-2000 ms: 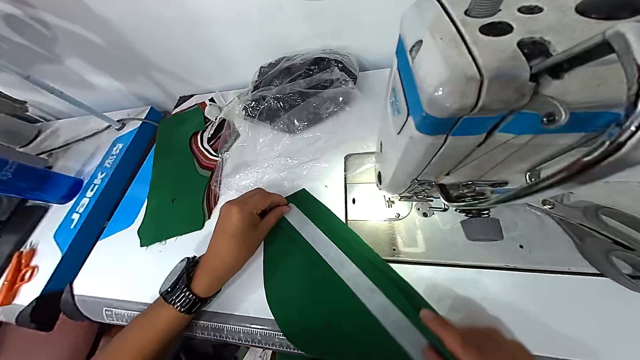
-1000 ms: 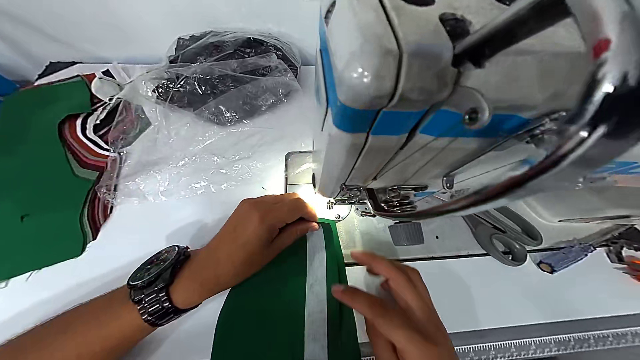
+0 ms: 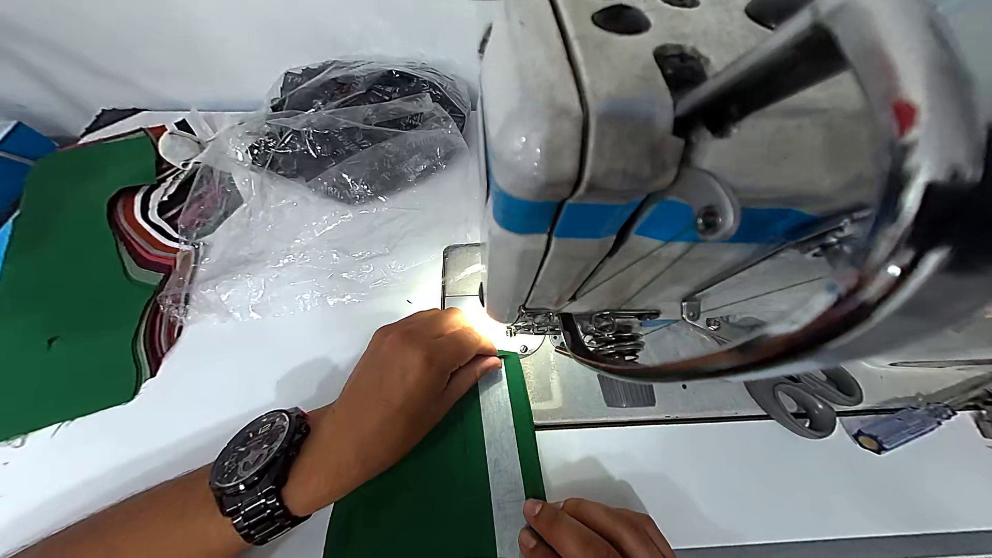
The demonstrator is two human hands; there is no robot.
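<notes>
My left hand [image 3: 418,372], with a black watch on its wrist, pinches the top end of a green fabric piece [image 3: 422,496] close to the lit needle area of a sewing machine [image 3: 535,178]. A pale strip [image 3: 502,442] runs lengthwise along the green fabric near its right edge. Lower down, my right hand [image 3: 593,531] grips the same edge between thumb and fingers; part of this hand is cut off by the frame's bottom. The needle plate [image 3: 527,342] lies just beyond the fabric's top end.
At the left lies a stack of cut fabric with a green piece [image 3: 77,287] on top. Behind it is a clear plastic bag [image 3: 349,147] with dark contents. Grey-handled scissors [image 3: 802,403] and a screwdriver [image 3: 903,426] lie at the right. The machine's metal guard curves above the bed.
The green fabric has come up to the needle area with my left hand. My right hand, lifted with fingers apart a second ago, now holds the fabric's right edge lower down. The view has shifted closer.
</notes>
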